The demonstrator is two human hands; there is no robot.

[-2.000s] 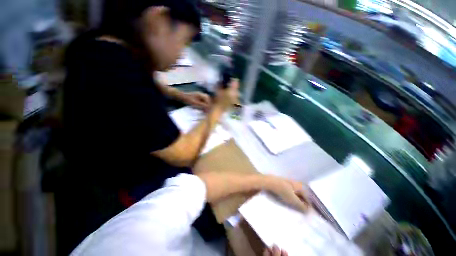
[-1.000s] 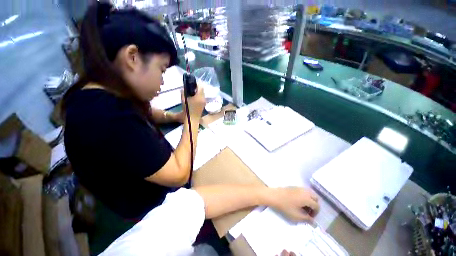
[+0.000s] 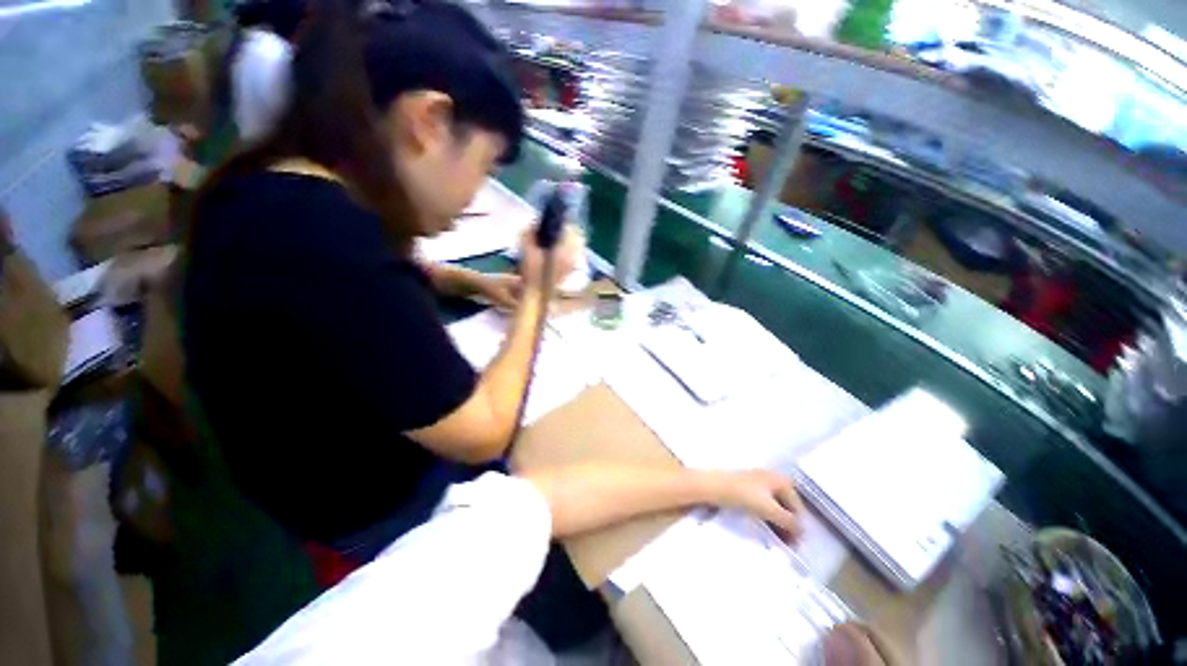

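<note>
A white plastic housing (image 3: 742,592) lies in front of me at the bottom of the picture, its ribbed inside partly showing and blurred. My left hand (image 3: 768,500) rests at its far edge with the fingers bent down; whether it grips the edge is not clear. My right hand (image 3: 849,647) is blurred and cut off by the bottom edge, over the near right part of the housing. A stack of white housings (image 3: 898,481) stands just beyond my left hand.
A neighbouring worker (image 3: 326,312) at left holds a black electric screwdriver (image 3: 552,219). Brown cardboard (image 3: 592,449) lies between us. Another white housing (image 3: 709,364) lies farther back. A basket of small parts (image 3: 1078,599) stands at right. A green shelf (image 3: 859,332) runs behind.
The view has swung, shifting the stack and basket. My left hand has moved slightly along the housing's far edge. More of my right hand shows at the bottom edge.
</note>
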